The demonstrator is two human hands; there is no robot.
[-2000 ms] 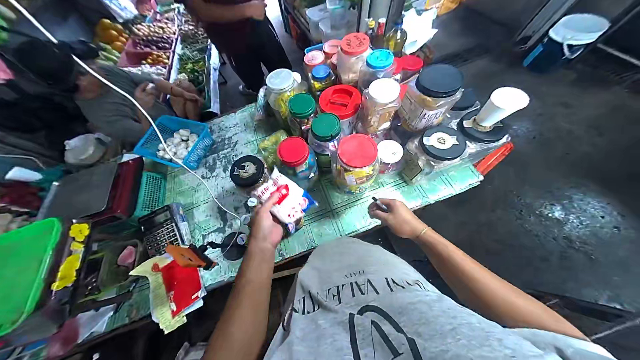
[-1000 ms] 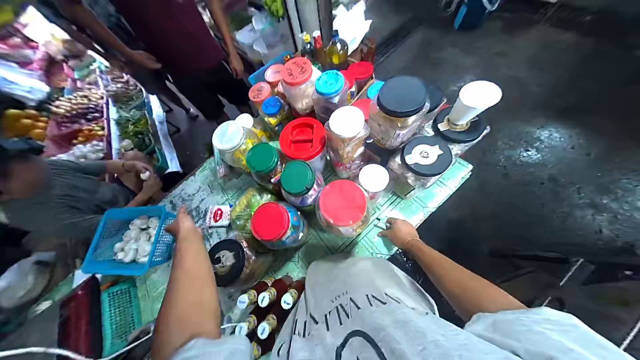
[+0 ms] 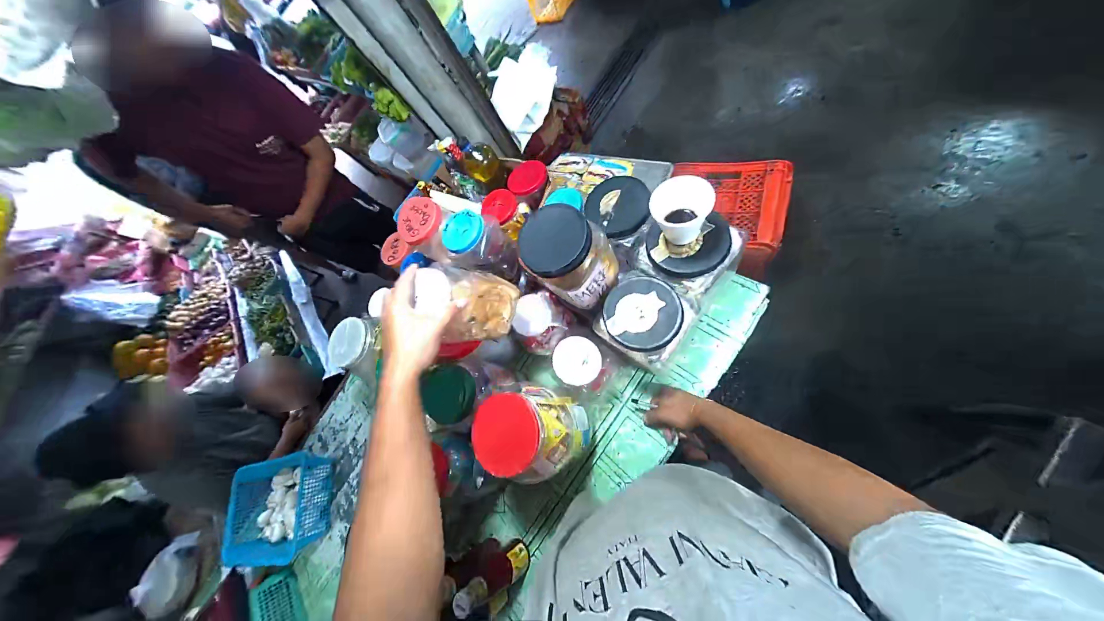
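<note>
My left hand grips the white lid of a clear plastic jar with light brown contents, which is tilted on its side above the other jars. Around it stand a jar with a black lid, a green-lidded jar and a large red-lidded jar. My right hand rests at the table's near right edge, its fingers closed around a small dark thing that I cannot make out. A white-lidded jar is nearest to it.
A white cup stands on a black-lidded jar at the right, before a red plastic crate. Dark bottles lie near my body. A blue basket of white items sits at left. People are beyond the table, beside a metal post.
My left hand has moved from beside the blue basket to the jars and taken hold of a white-lidded one, which is now tipped over. The view has turned.
</note>
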